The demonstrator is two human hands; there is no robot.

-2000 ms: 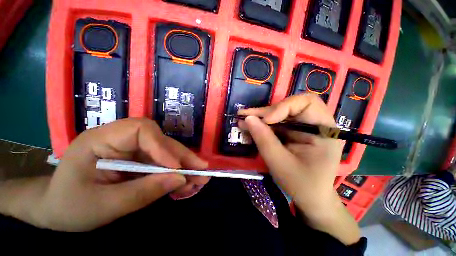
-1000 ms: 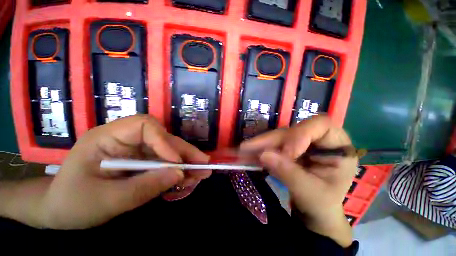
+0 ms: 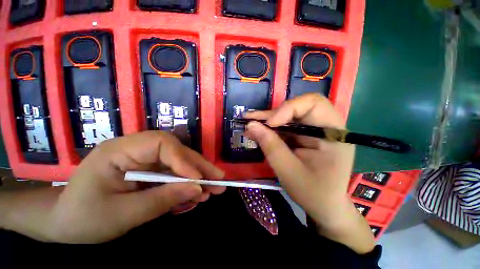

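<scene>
My right hand (image 3: 310,142) holds black tweezers (image 3: 363,139) with a gold marking. Their tip is at the silver card holders (image 3: 243,139) of the fourth phone body (image 3: 250,94) from the left in the near row; the fingers partly cover that phone. No label can be made out at the tip. My left hand (image 3: 142,178) pinches a long white liner strip (image 3: 237,184), held level over the near edge of the red foam tray (image 3: 209,94). The phone bodies lie back side up with orange rings.
More phone bodies (image 3: 250,8) lie in the tray's far row. The green mat (image 3: 400,79) is at the right. Another red tray with parts (image 3: 387,202) is lower right, beside a person's striped clothing (image 3: 455,194).
The tray has shifted left in view. The tweezers went from the third phone back to the strip, and are now at the fourth phone. My left hand still holds the strip.
</scene>
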